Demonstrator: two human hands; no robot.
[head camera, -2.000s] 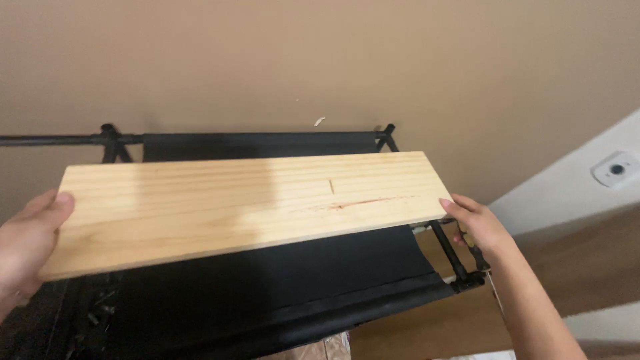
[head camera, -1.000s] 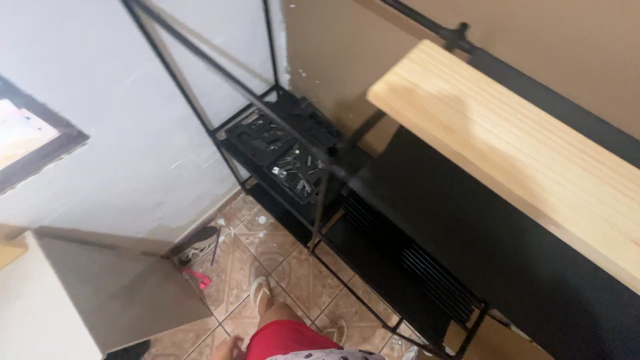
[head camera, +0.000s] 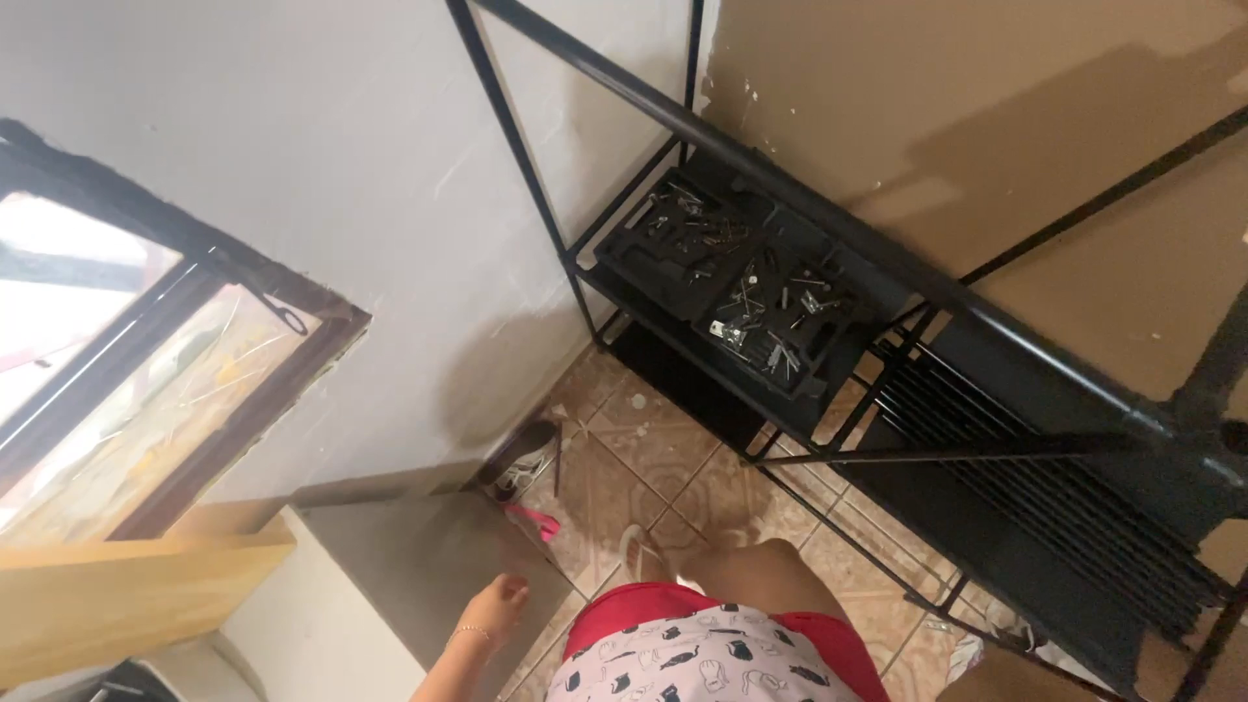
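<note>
My left hand (head camera: 495, 606), with a thin bracelet at the wrist, hangs beside my body with loosely bent fingers and nothing visible in it. It is nearest to the grey side of a cabinet (head camera: 439, 556). My right hand is out of view. Ahead stands a black metal-frame rack (head camera: 682, 117). On its shelf sits a black tray case (head camera: 643, 258) holding loose screws, small metal fittings and little plastic bags (head camera: 736, 334). Several black rods (head camera: 1033, 468) lie side by side on a dark lower shelf at the right.
A yellowish wooden panel (head camera: 127, 604) lies at the lower left by the cabinet. A dark-framed window (head camera: 283, 312) is in the left wall. A shoe (head camera: 526, 458) and a pink item (head camera: 534, 522) lie on the tiled floor (head camera: 634, 468). My sandalled foot is near the rack.
Two seconds ago both hands held a light wooden board; a second ago it lay over the rack without visible hands. The view has swung left, and the board is out of sight.
</note>
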